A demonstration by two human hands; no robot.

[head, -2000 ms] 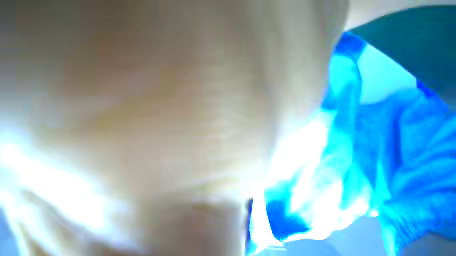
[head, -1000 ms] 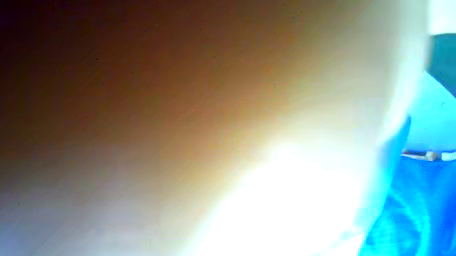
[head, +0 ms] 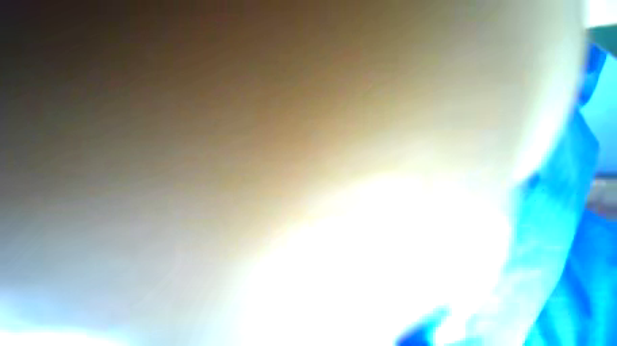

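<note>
A large blurred, skin-toned shape (head: pixel 270 121) fills most of the head view, very close to the lens. It looks like a hand, but no fingers can be made out and I cannot tell whose hand it is or which one. Its lower middle is washed out to white by glare. No held object can be made out. Whatever lies behind the shape is hidden.
Bright blue cloth, like a smock (head: pixel 558 203), shows down the right side. A dark green area (head: pixel 605 38) shows at the upper right edge. A small pale, brownish patch (head: pixel 604 196) at the right edge is too blurred to name.
The blurred shape covers more of the view than two seconds ago. Since one second ago, it still covers most of the view, and more blue cloth shows at the lower right.
</note>
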